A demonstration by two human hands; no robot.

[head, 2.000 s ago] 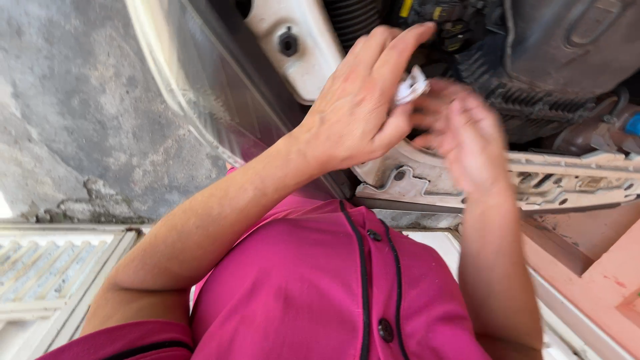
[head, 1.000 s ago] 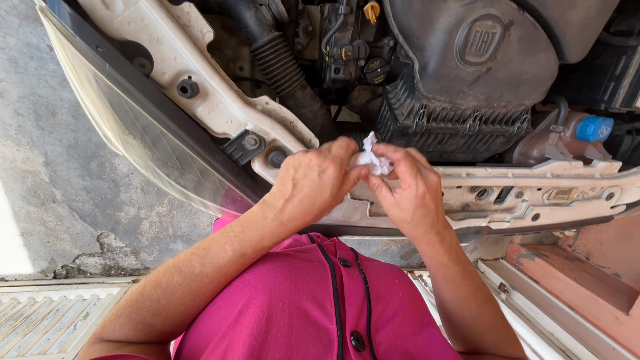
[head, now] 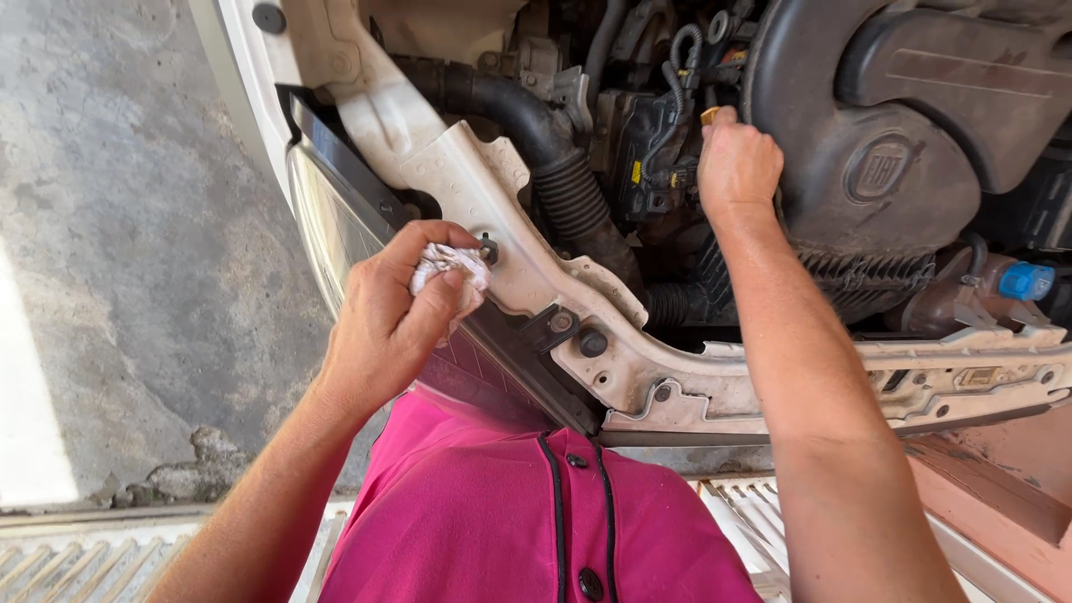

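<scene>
My left hand (head: 398,310) holds a crumpled, stained white cloth or paper (head: 452,280) between thumb and fingers, above the headlight's inner edge. Inside the engine bay, my right hand (head: 739,163) has its fingers closed around the yellow-orange handle (head: 710,115) of what looks like an engine oil dipstick, just left of the black plastic engine cover (head: 871,167). Only part of the handle shows past the fingers; whatever lies below it is hidden by the hand.
The pale front body panel (head: 670,368) runs between my body and the engine. A ribbed black air hose (head: 574,193) lies between my hands. To the right is a coolant reservoir with a blue cap (head: 1026,280). The car's headlight (head: 335,222) borders the concrete floor (head: 151,209) at left.
My hands, together on the white cloth or paper before, are now apart. The left keeps it, while the right has moved into the engine bay and taken hold of the yellow-orange handle.
</scene>
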